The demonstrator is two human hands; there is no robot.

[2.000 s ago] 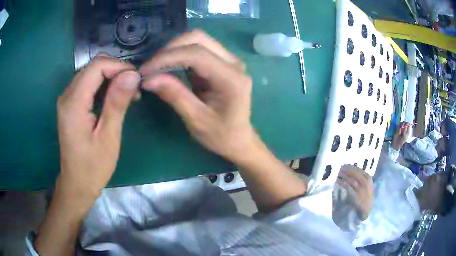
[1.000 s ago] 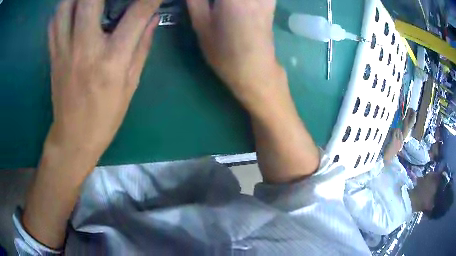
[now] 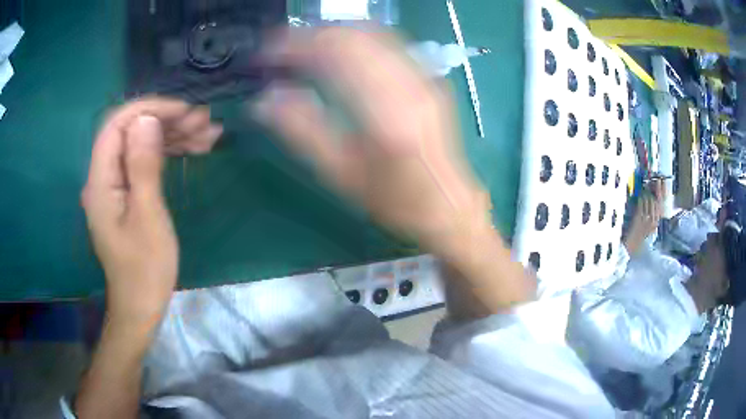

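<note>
The dark assembly jig (image 3: 151, 57) lies on the green mat at the top left, with a round component (image 3: 210, 45) in its circular nest. My left hand (image 3: 135, 192) is just below the jig, fingers curled and thumb up; I cannot tell if anything is between the fingers. My right hand (image 3: 388, 135) is strongly blurred, right of and below the jig, its fingertips near the jig's right edge. Whether it holds something is not visible. The white squeeze bottle (image 3: 433, 56) lies on its side, partly behind my right hand.
A thin silver rod (image 3: 468, 78) lies by the bottle. A large white tray (image 3: 554, 192) of dark discs stands at right. A lower tray (image 3: 421, 301) shows below the bench edge. A clear bag (image 3: 378, 11) and white wipe (image 3: 8, 53) lie at the top. People in pale smocks sit at right.
The view has shifted, showing the jig's nest and lower tray again. My hands have come back from the top edge of the picture and are apart; the right one is blurred by motion.
</note>
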